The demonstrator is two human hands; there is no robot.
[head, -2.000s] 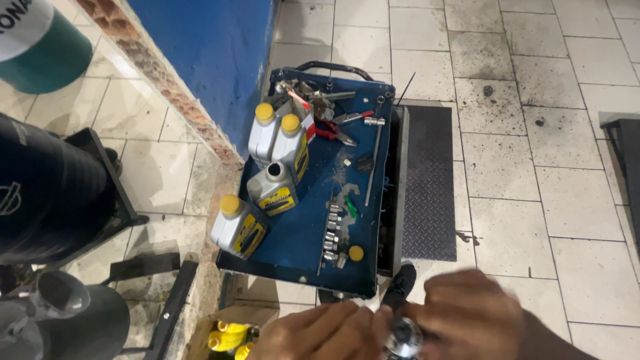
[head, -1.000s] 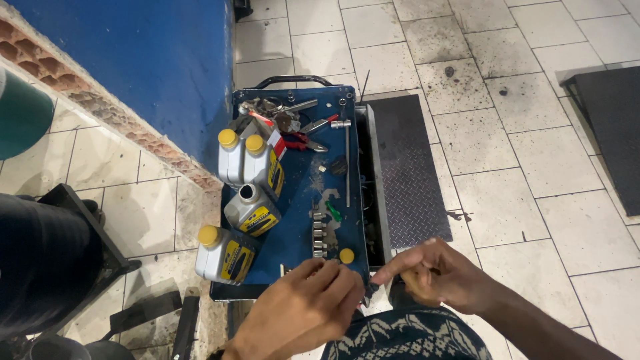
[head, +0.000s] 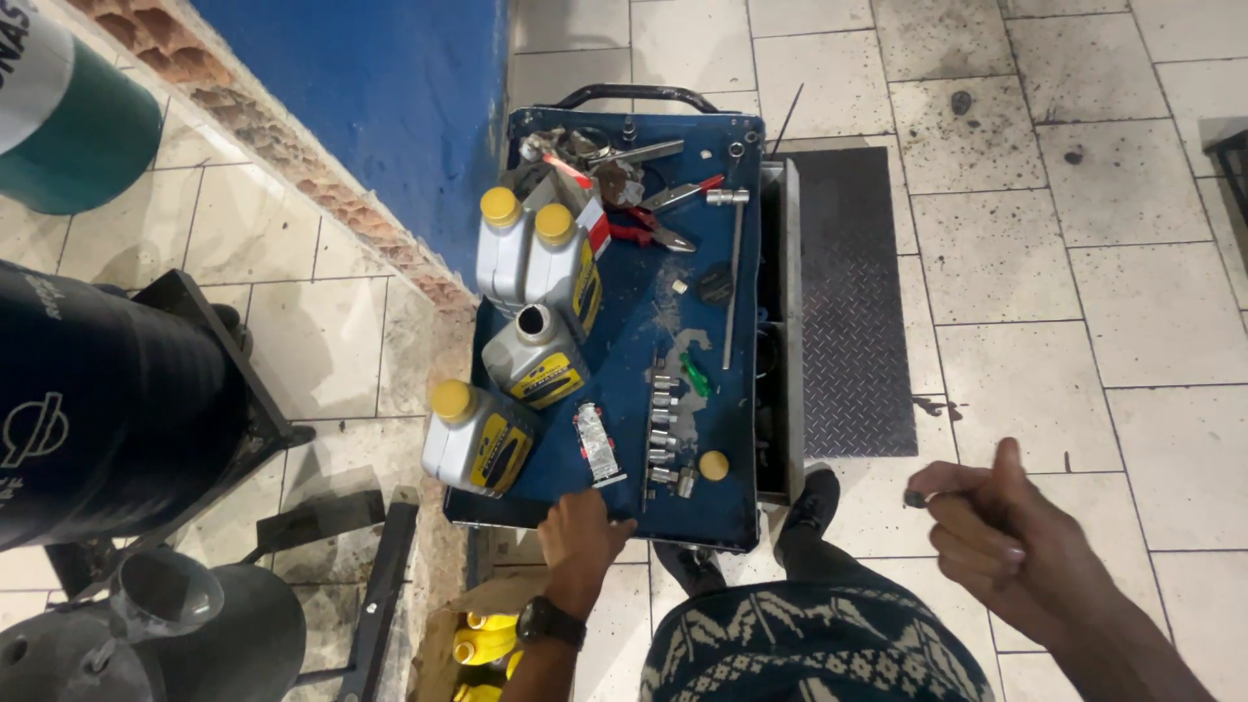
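Note:
My left hand (head: 583, 534), with a dark watch on the wrist, is at the near edge of the blue tool cart tray (head: 624, 507); its fingertips are partly hidden. Just beyond it lies a crumpled metallic tube (head: 597, 444). My right hand (head: 1004, 546) is over the floor, right of the cart, pinching a small dark piece (head: 915, 498) at a fingertip. A row of sockets (head: 663, 419) on a rail, a yellow cap (head: 714, 465) and a green-handled tool (head: 696, 374) lie on the tray. An uncapped grey oil bottle (head: 534, 361) stands among several bottles with yellow caps.
Red-handled pliers (head: 658, 232) and a long socket handle (head: 733, 283) lie farther back on the tray. An open drawer (head: 792, 390) runs along its right side, beside a dark metal floor plate (head: 858, 302). At left are a dark drum (head: 107, 409) and a broken wall edge (head: 322, 185).
My hands were close together and have moved apart, the left to the tray's near edge, the right out over the floor. The metallic tube now shows on the tray.

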